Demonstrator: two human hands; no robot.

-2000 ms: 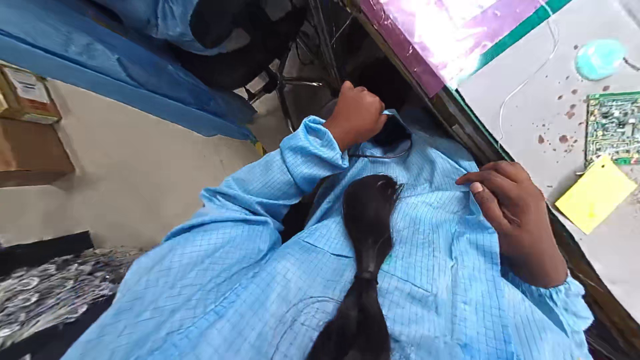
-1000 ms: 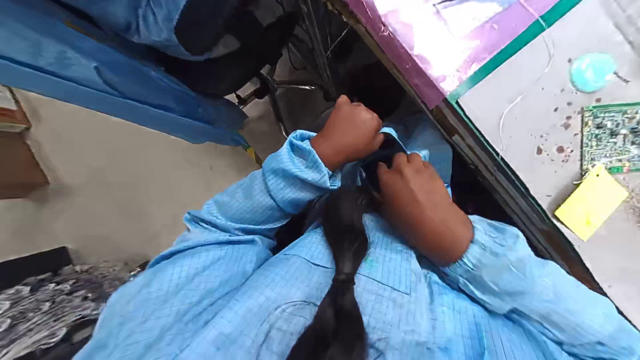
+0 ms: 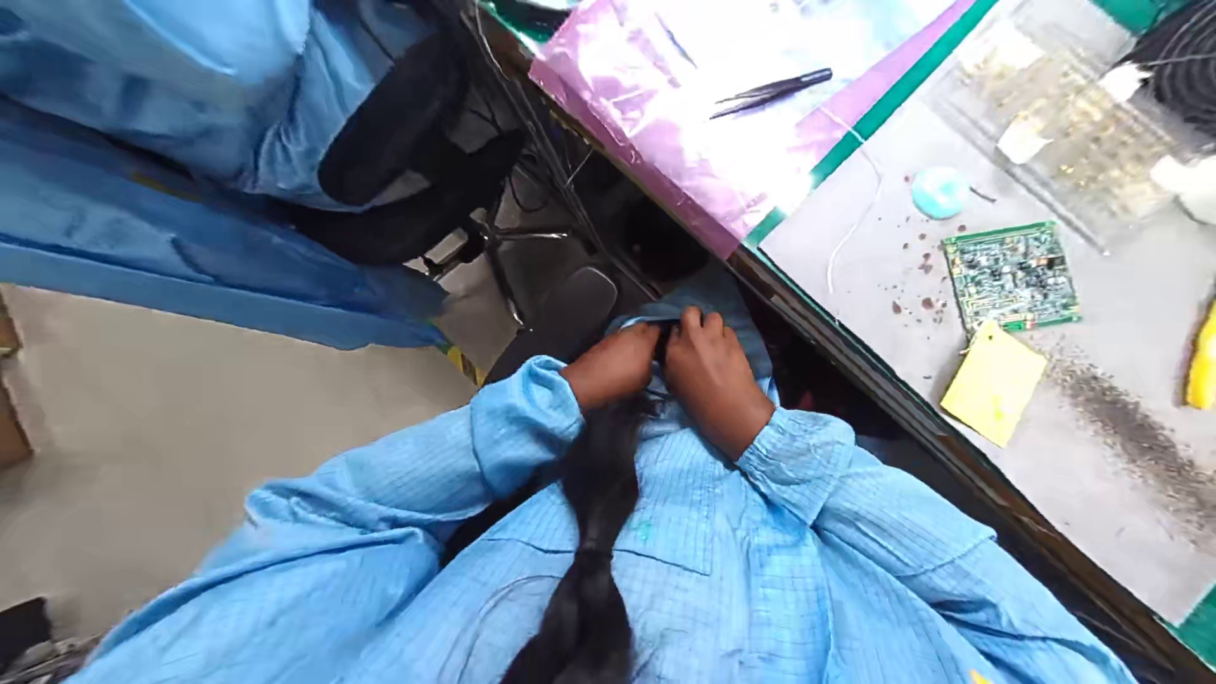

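Note:
My left hand (image 3: 617,365) and my right hand (image 3: 708,375) are close together at the far end of my blue checked smock (image 3: 674,513), over my lap. Both have their fingers curled on the cloth, with a small dark thing between them that I cannot make out. A long tied tail of dark hair (image 3: 598,503) hangs down over the smock, its upper part beside my left wrist.
At right, the bench holds a green circuit board (image 3: 1012,275), a yellow tag (image 3: 995,383), a round turquoise item (image 3: 940,193), brown debris and black tweezers (image 3: 771,93) on pink sheeting. A person in blue sits upper left, near a chair base (image 3: 489,237).
My right hand has moved left from the smock's right side to beside my left hand. The view has shifted, showing more of the bench.

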